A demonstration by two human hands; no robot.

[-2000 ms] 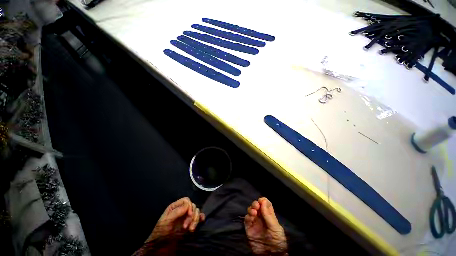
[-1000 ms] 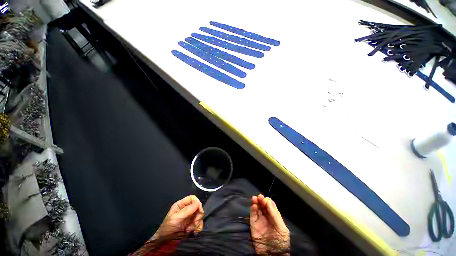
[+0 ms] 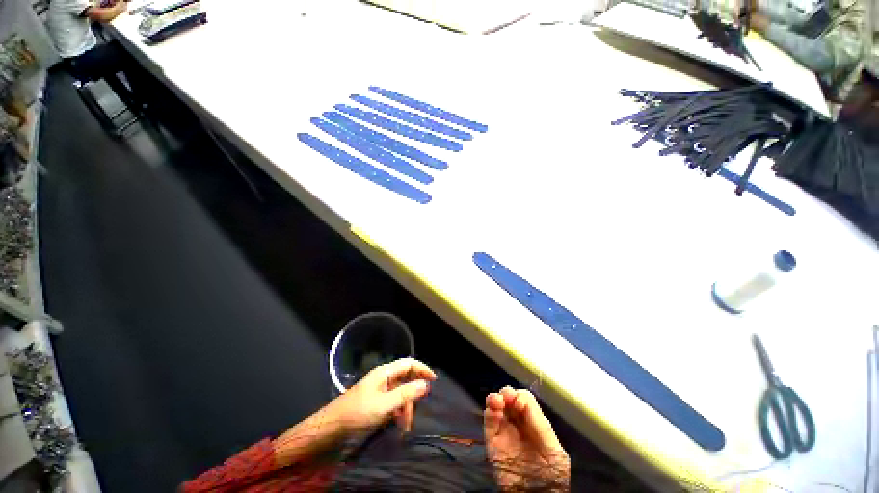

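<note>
My left hand (image 3: 387, 397) is over my lap at the rim of a round bowl-like container (image 3: 372, 349), fingers bent and partly apart. My right hand (image 3: 520, 433) is palm up beside the table edge, fingertips drawn together. A faint thread-like line shows near its fingertips; whether either hand pinches thread or a needle is too small to tell. A dark blue strap (image 3: 598, 349) with small pale dots lies slanting on the table (image 3: 540, 193) in front of me. Several more blue straps (image 3: 371, 168) lie in a row further left.
Scissors (image 3: 783, 409) and a white thread cone (image 3: 754, 281) lie right of the strap. A heap of black straps (image 3: 708, 125) is at the far right. Yellow tape (image 3: 429, 289) runs along the table edge. A person (image 3: 77, 34) sits far left; another person's sleeve (image 3: 805, 48) shows at far right.
The view has tilted up and turned right, showing people at the far side. My left hand has moved towards the right hand and its fingers have spread from a closed curl. The strap lies unmoved.
</note>
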